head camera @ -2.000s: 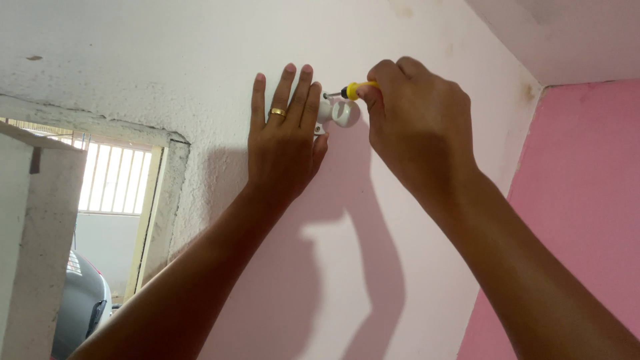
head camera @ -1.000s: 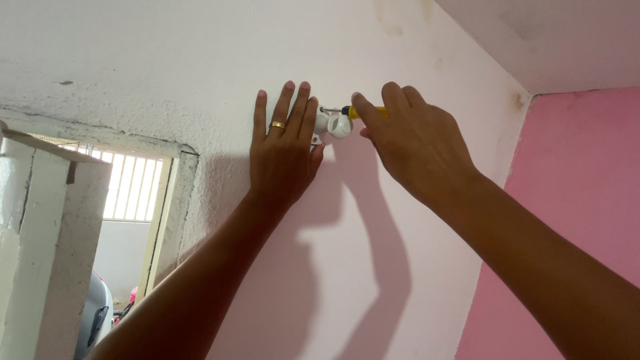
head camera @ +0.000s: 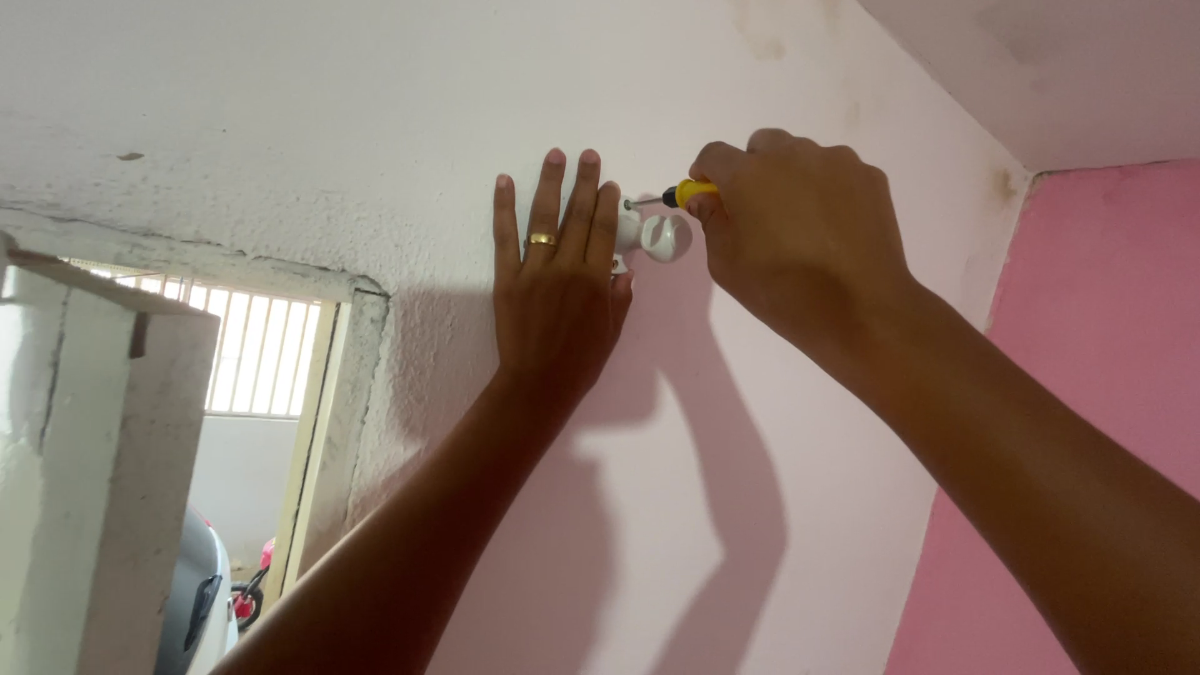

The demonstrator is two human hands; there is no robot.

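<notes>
A white plastic wall bracket (head camera: pixel 664 238) with a round, slotted end sits against the pale wall, partly covered by my left hand (head camera: pixel 561 281). That hand lies flat with its fingers pointing up, a gold ring on one finger, its right edge against the bracket. My right hand (head camera: pixel 797 216) grips a screwdriver (head camera: pixel 696 192) with a yellow and black handle. The thin shaft points left, its tip at a screw (head camera: pixel 628 203) at the bracket's upper edge. A lower screw hole (head camera: pixel 616 266) shows beside my left thumb. Whatever lies under my left fingers is hidden.
At the left stands an open door (head camera: pixel 103 450) in front of a doorway with a rough frame (head camera: pixel 361 347). Through it show a barred opening (head camera: pixel 258 352), part of a car (head camera: pixel 197 591) and a wheel. A pink wall (head camera: pixel 1097 328) meets the pale wall at the right, below the ceiling.
My left hand stays flat by the bracket. My right hand has changed its grip and tilt on the screwdriver, whose tip stays at the bracket's upper edge. The view has shifted slightly.
</notes>
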